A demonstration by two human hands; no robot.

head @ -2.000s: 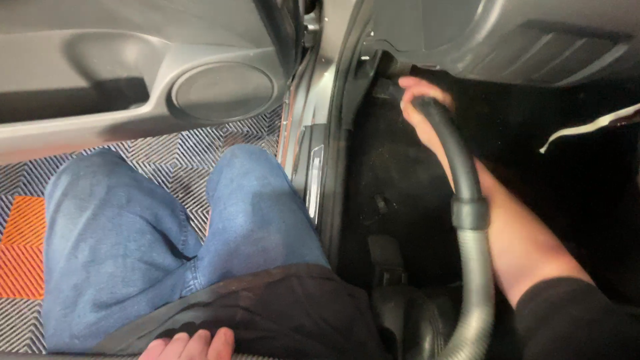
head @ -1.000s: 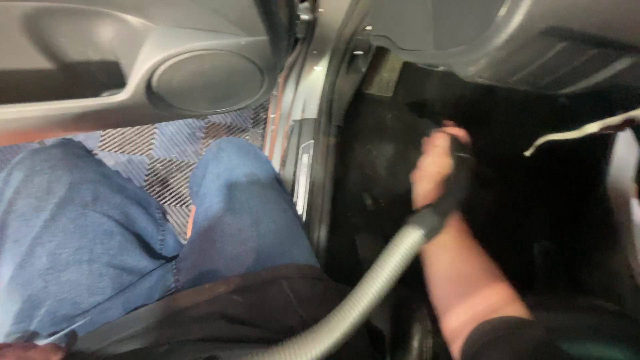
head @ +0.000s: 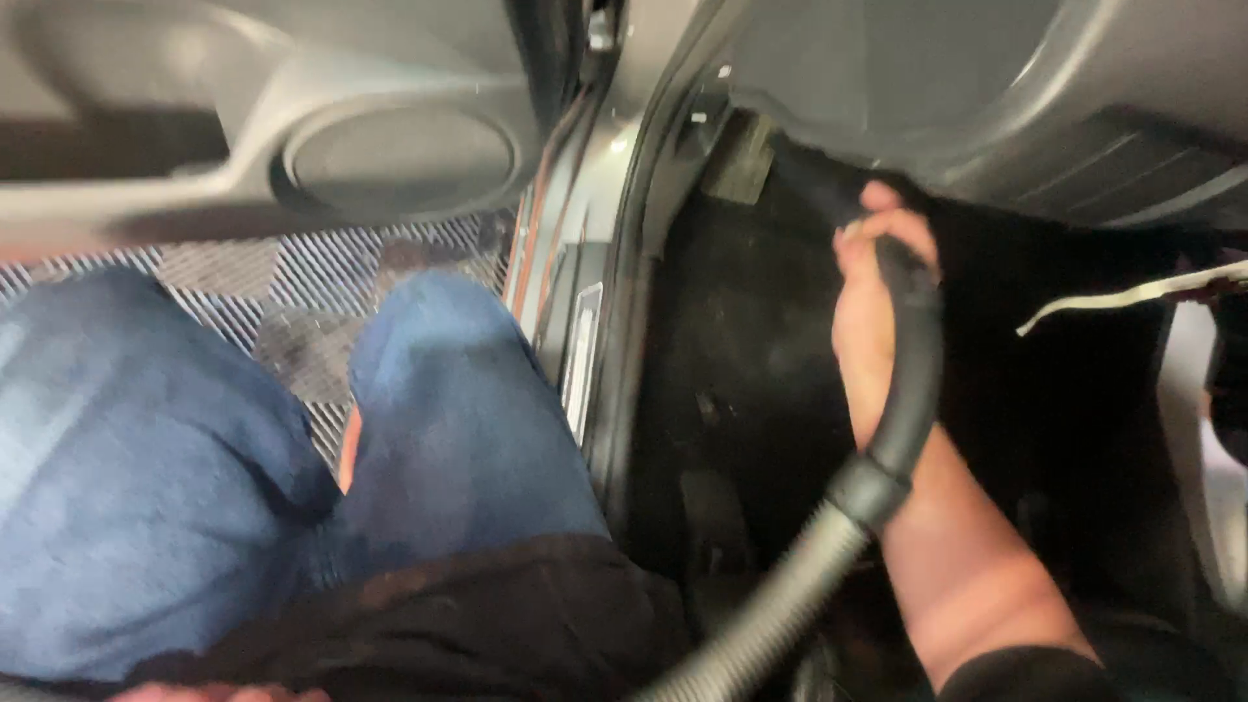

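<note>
My right hand (head: 882, 249) is closed around the black curved end of a vacuum cleaner hose (head: 912, 361), over the dark floor of a car's footwell (head: 741, 331). A collar joins that black end to a grey ribbed hose (head: 780, 604), which runs down to the bottom edge of the view. The tip of the nozzle is hidden beyond my hand in the dark. Only the fingers of my left hand (head: 219, 693) show at the bottom left edge, near my dark shirt; what they touch cannot be made out.
An open car door with a round speaker grille (head: 402, 156) stands at the upper left. The door sill (head: 583, 361) runs between my knees and the footwell. The dashboard underside (head: 975, 107) overhangs the footwell. A pale strip (head: 1131, 291) juts in from the right.
My right hand has moved away from the door side of the footwell since two seconds ago, with the hose end still in it. A pale footwell patch it covered then now shows.
</note>
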